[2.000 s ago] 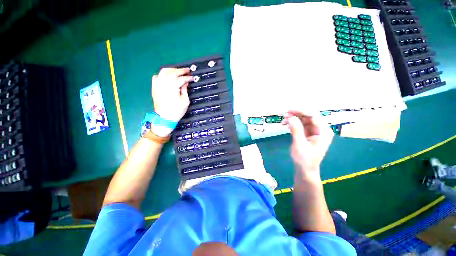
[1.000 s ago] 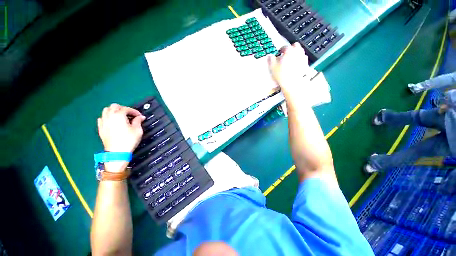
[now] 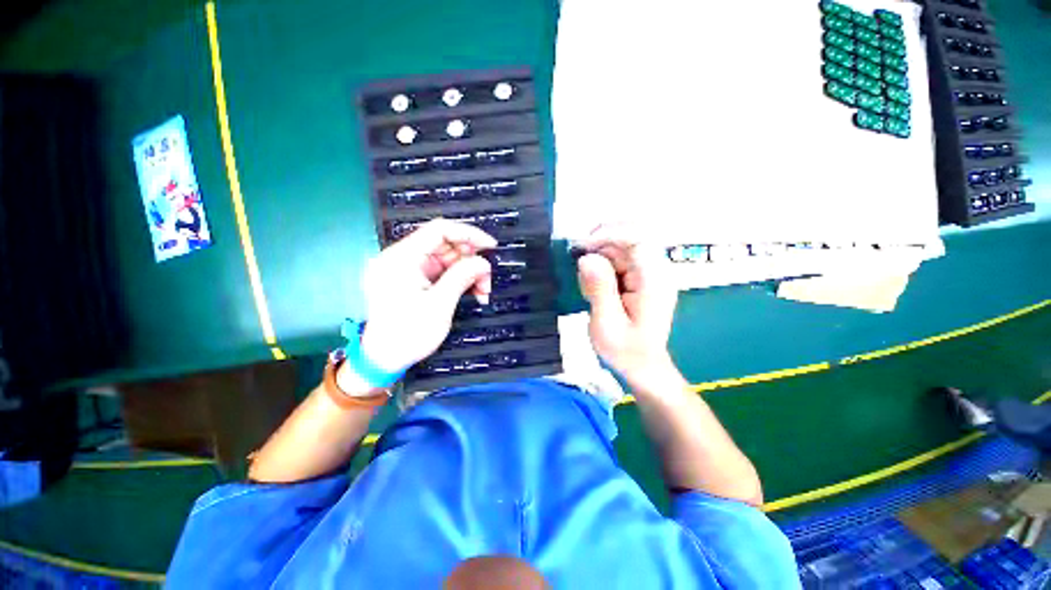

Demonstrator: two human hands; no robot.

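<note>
The dark slotted tray [image 3: 524, 190] lies before me. Its top row has three silver discs and its second row has two at the left; lower rows hold dark elongated pieces. My left hand [image 3: 424, 294] is over the middle of the tray, thumb and fingers curled close together; whether it holds a piece is too small to tell. My right hand [image 3: 628, 302] is just right of the tray, with a small dark piece [image 3: 577, 248] pinched at its fingertips. The hands are apart, fingertips facing each other.
A stack of white sheets [image 3: 738, 138] lies right of the tray, with green circuit boards [image 3: 867, 60] grouped at its far right. A second dark tray [image 3: 980, 121] stands beyond. A printed card [image 3: 173, 190] lies left of the yellow line. A person's shoe [image 3: 966, 409] shows at right.
My left hand has left the tray's upper rows and moved nearer me. My right hand has come back from the green boards to beside the tray. The camera view has turned back.
</note>
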